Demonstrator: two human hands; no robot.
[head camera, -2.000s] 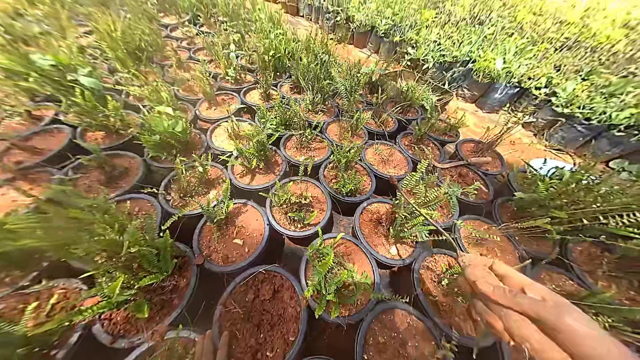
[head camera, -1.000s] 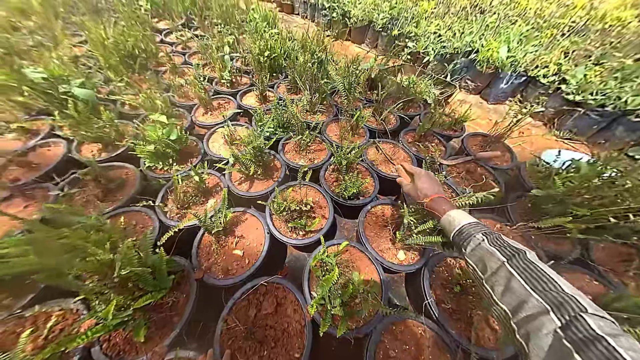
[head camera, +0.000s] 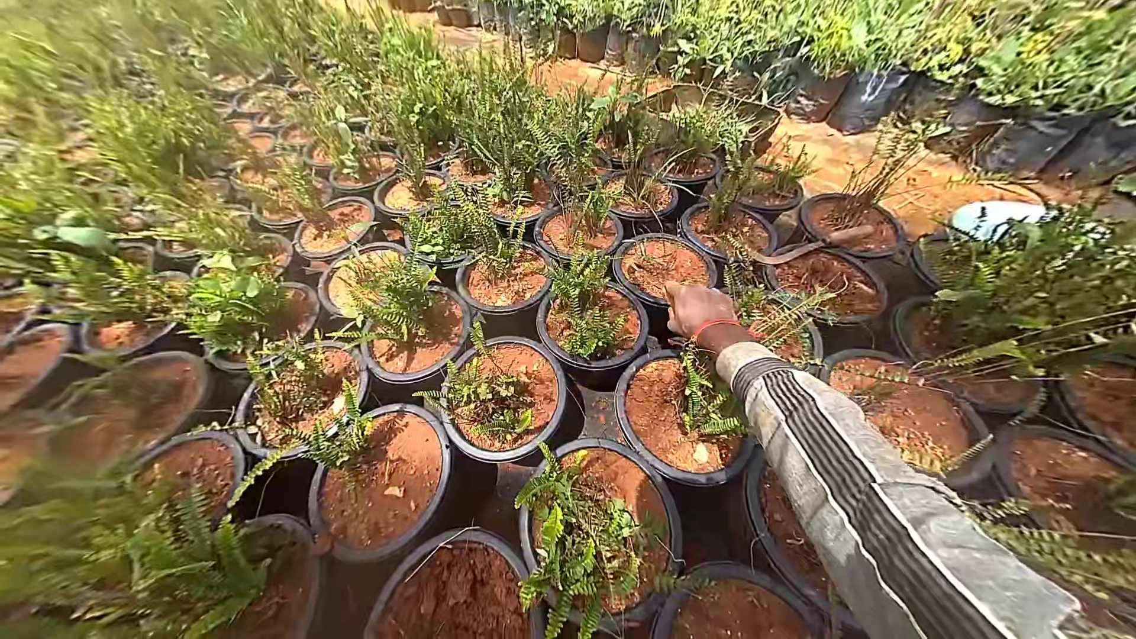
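My right hand (head camera: 699, 311), with a red string at the wrist and a grey striped sleeve, reaches to the near rim of a black plastic pot (head camera: 664, 266) of reddish soil. Its fingers are curled over the rim; whether they grip it or anything else cannot be seen. Left of the hand stands a pot with a small green fern (head camera: 590, 333). Nearer me, below the hand, fern fronds (head camera: 706, 395) hang over another pot's soil. A curved sickle-like tool (head camera: 812, 244) lies across the pot rims to the hand's right. My left hand is out of view.
Rows of black pots with ferns and soil surround the hand. Dense ferns (head camera: 1047, 266) lean in from the right. Black nursery bags with leafy seedlings (head camera: 874, 98) line the back right. A pale round object (head camera: 998, 217) lies on bare ground near the right edge.
Two seconds ago my right hand was low at the right, above the near pots; it has moved forward to the farther pot. Fingers at the bottom edge then are no longer in view.
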